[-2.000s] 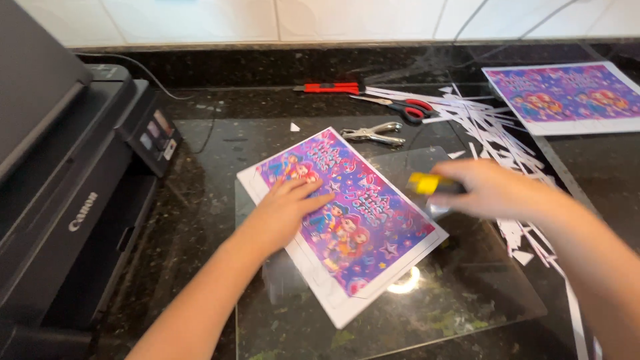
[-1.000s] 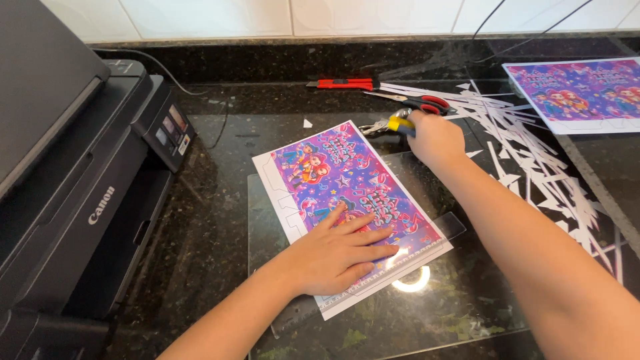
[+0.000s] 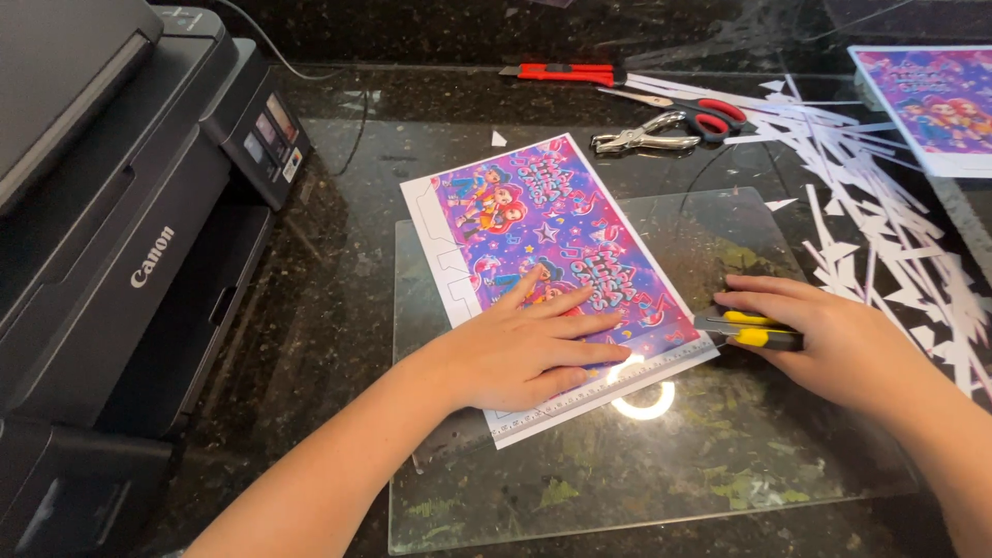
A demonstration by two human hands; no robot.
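Note:
My left hand (image 3: 535, 353) lies flat with spread fingers on a printed sheet (image 3: 542, 232) and on a clear ruler (image 3: 620, 380) laid across the sheet's near end. The sheet shows cartoon figures on purple and rests at a slant on a glass board (image 3: 697, 465). In my right hand (image 3: 814, 333) is a yellow and black utility knife (image 3: 752, 329), its blade at the sheet's right corner, near the ruler's edge. Beyond the sheet are a metal hole punch (image 3: 645, 136), scissors (image 3: 697, 112) with red and black handles, and a red box cutter (image 3: 570, 74).
A black Canon printer (image 3: 155, 232) stands at the left, a cable behind it. White paper offcuts (image 3: 876, 225) are heaped at the right, beside another printed sheet (image 3: 938, 108). The dark stone countertop (image 3: 333, 294) bears a small paper scrap (image 3: 498, 139).
My right hand, near the hole punch a second ago, has come back to the sheet's right corner with the knife. My left hand stays on the sheet.

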